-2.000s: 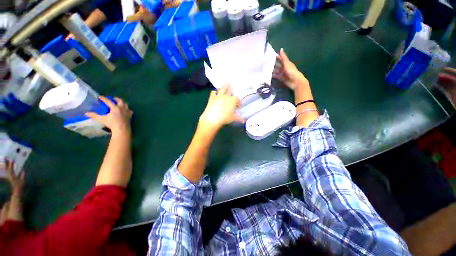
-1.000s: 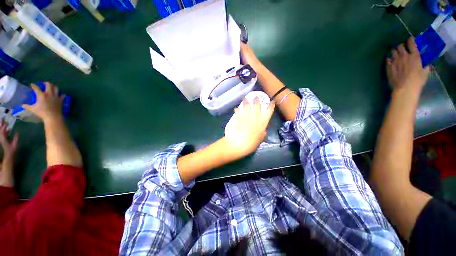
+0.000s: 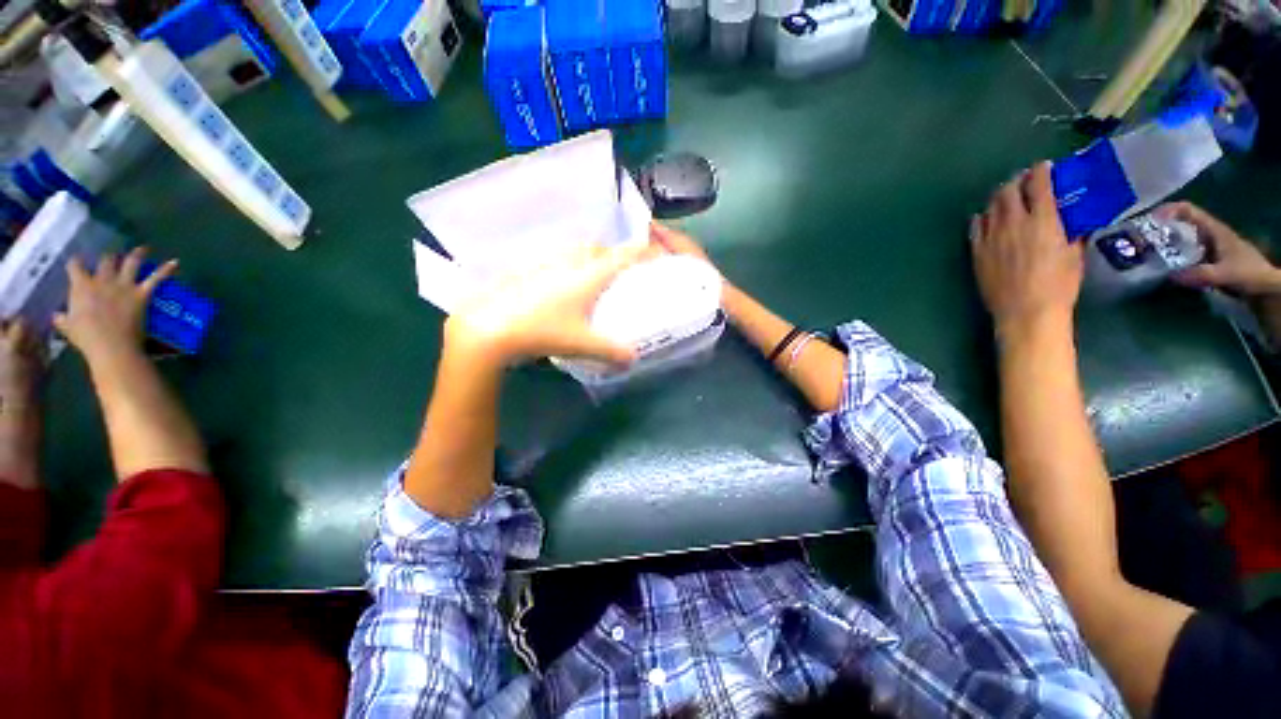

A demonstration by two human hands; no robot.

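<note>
The open carton, its plain white inside showing, stands in front of me with its lid raised. A white oval unit is at its near right side, over a clear or greyish tray-like part. My left hand reaches across the carton's near side and is closed on the unit, thumb on its near side. My right hand is behind the unit's right end, its fingers partly hidden; what it grips cannot be told.
A dark glossy rounded object lies beyond the carton. Blue cartons and a white unit stand at the far side. A power strip is at left. Neighbours' hands work at left and right.
My left hand has moved left and up from over the white oval part to the carton. The round black part and wires seen before are now covered. The right neighbour's hands hold a carton and unit.
</note>
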